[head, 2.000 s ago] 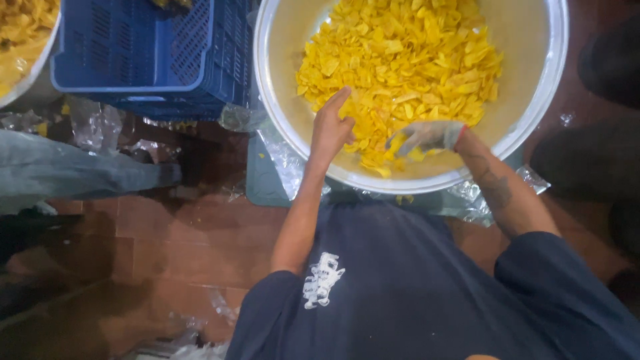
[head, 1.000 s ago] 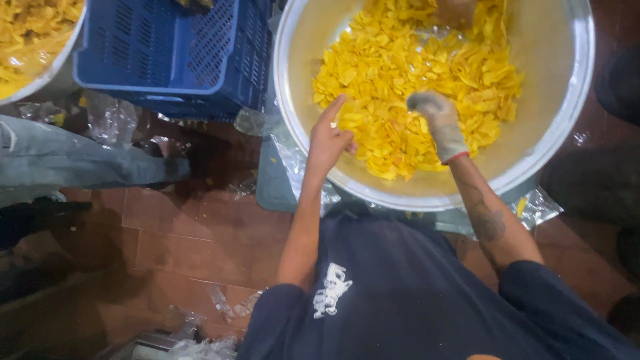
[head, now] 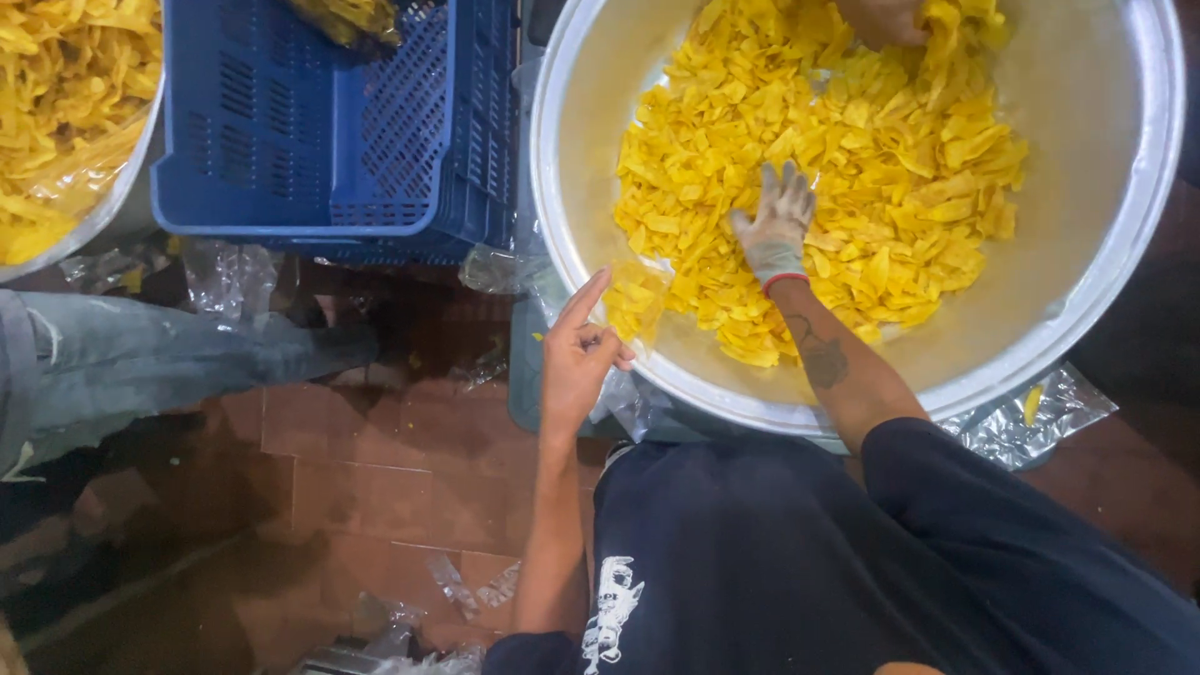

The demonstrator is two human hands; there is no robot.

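Note:
A wide metal tub (head: 1078,309) holds a heap of thin yellow chips (head: 881,187). My right hand (head: 776,225), in a grey glove with a red cuff, lies on the chips with its fingers spread; whether it holds any is hidden. My bare left hand (head: 583,345) is at the tub's near left rim, thumb and fingers closed on the edge of a clear plastic bag (head: 636,300) with yellow chips in it. Another person's hand (head: 881,19) reaches into the heap at the far side.
Left of the tub stands a blue plastic crate (head: 309,230) with a filled bag (head: 352,19) inside. Another container of chips (head: 75,122) is at the far left, above a person's jeans-clad leg (head: 187,356). Loose clear plastic (head: 1041,412) lies by the tub's near right side.
My right hand has moved left across the chips since one second ago. The other person's hand, not seen two seconds ago, is now in the tub. The view has shifted slightly.

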